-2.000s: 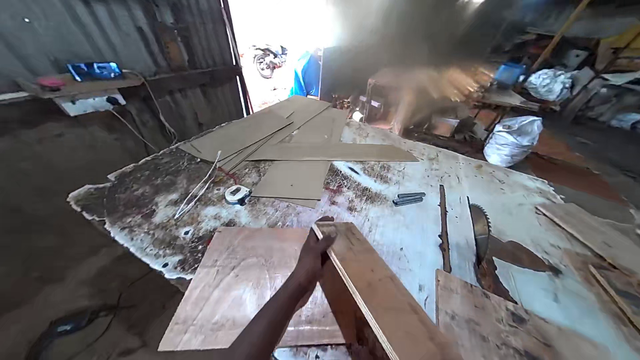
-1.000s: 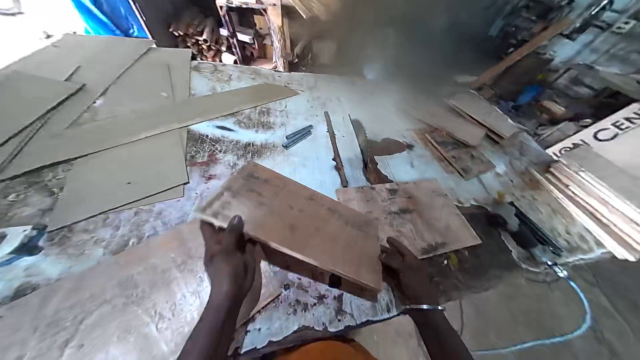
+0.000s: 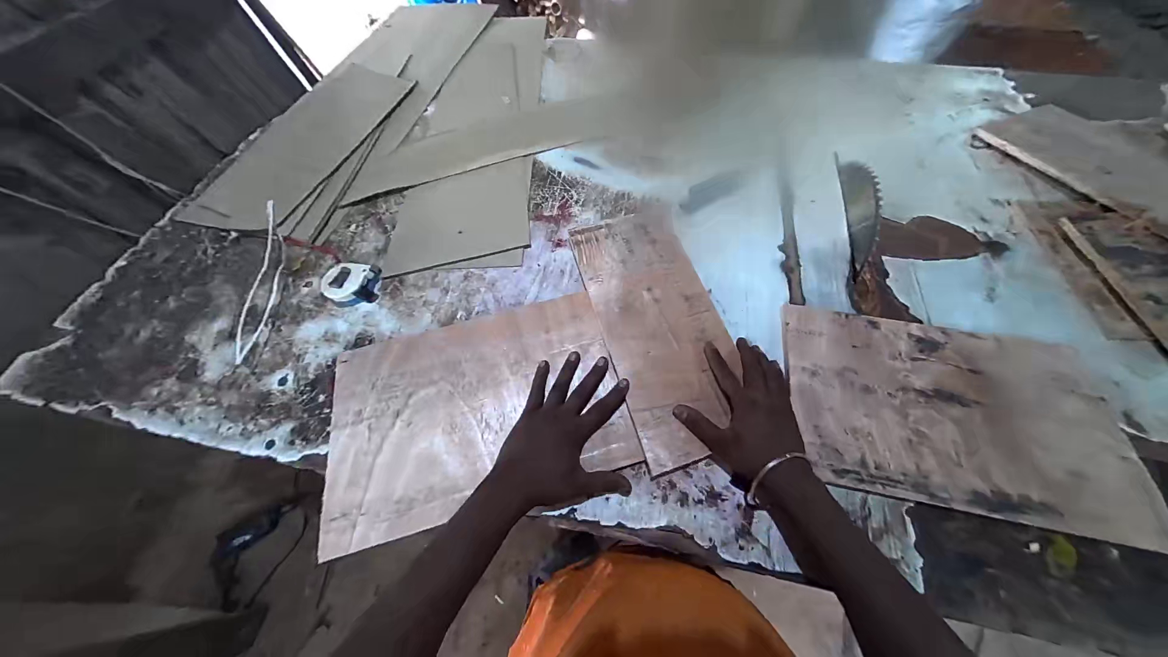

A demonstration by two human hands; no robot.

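Observation:
A narrow plywood board lies flat on the worn worktable, its left edge over a wider plywood sheet. Spread fingers and an empty palm show on my left hand, above or on that sheet's right part. My right hand, with a bangle at the wrist, rests its fingers at the narrow board's right edge, also spread and gripping nothing. To the right lies another stained plywood panel. Whether my left palm touches the wood I cannot tell.
A tape measure and a white cord loop lie left. Thin grey-brown sheets overlap behind. A toothed circular saw blade and a thin strip lie beyond the right panel. More boards are far right. A blur hides the back.
Both hands held the narrow board raised one second ago; now it lies flat on the table, and both hands are off their grip with fingers spread. The view has swung left.

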